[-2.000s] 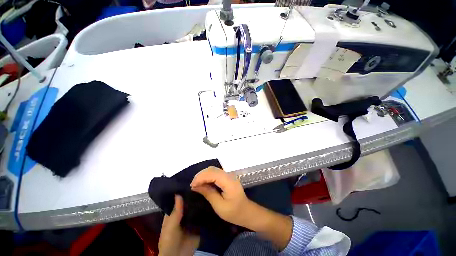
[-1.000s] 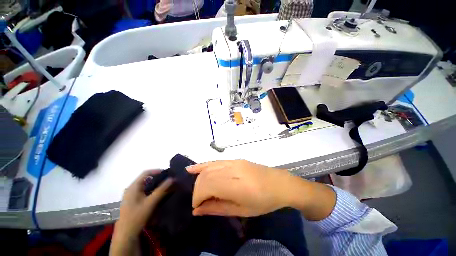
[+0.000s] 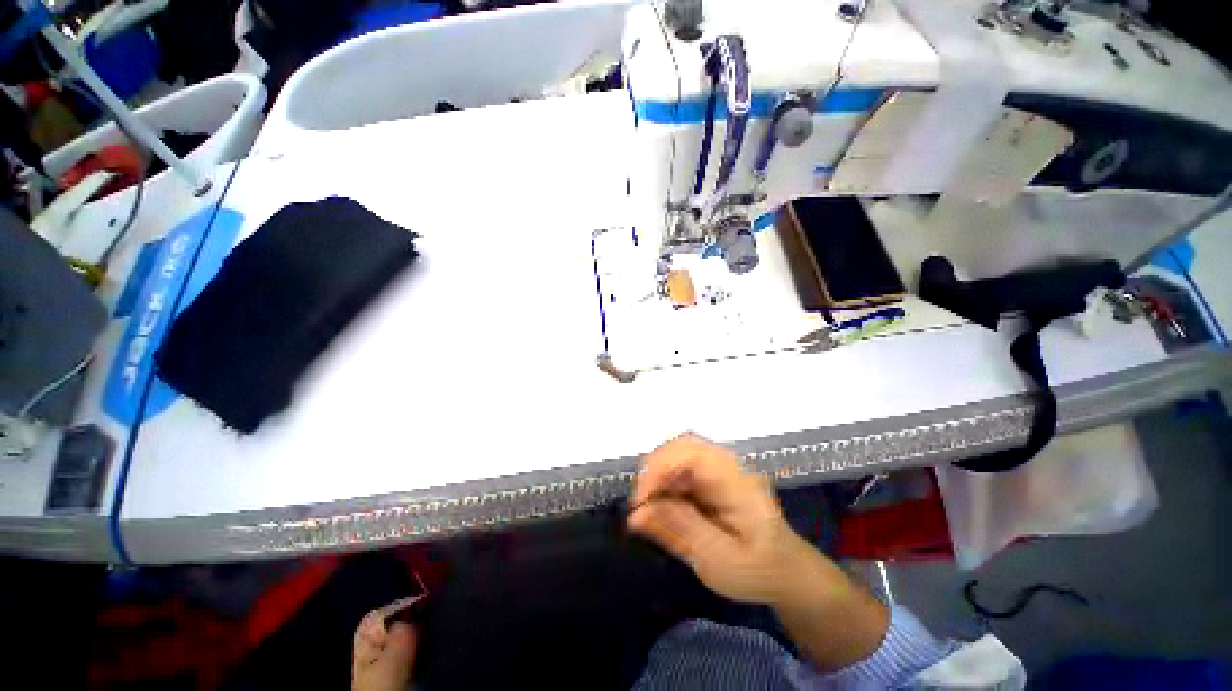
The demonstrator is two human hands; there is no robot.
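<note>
My right hand (image 3: 716,520) is at the table's front edge, thumb and fingers pinched on dark fabric. My left hand (image 3: 388,648) is low at the bottom edge of the picture, partly cut off, its fingertips at the dark fabric. The black fabric (image 3: 541,607) spreads between my hands below the table edge; its outline blurs into the dark lap. A black stack of cut pieces (image 3: 291,304) lies on the left of the table. The sewing machine's needle area (image 3: 696,257) has an orange piece (image 3: 681,288) beside it, with no fabric under it.
A dark rectangle with tan edge (image 3: 844,253), snips and pen (image 3: 854,328) lie right of the needle. A black strip (image 3: 1034,385) hangs over the front edge at right. A clear plastic bag (image 3: 1067,493) and red bin (image 3: 892,520) are below. Cards (image 3: 1013,155) rest against the machine.
My hands have moved apart, the left one down and the right one staying near the edge. The black fabric has gone from above the table edge to below it. The view has shifted.
</note>
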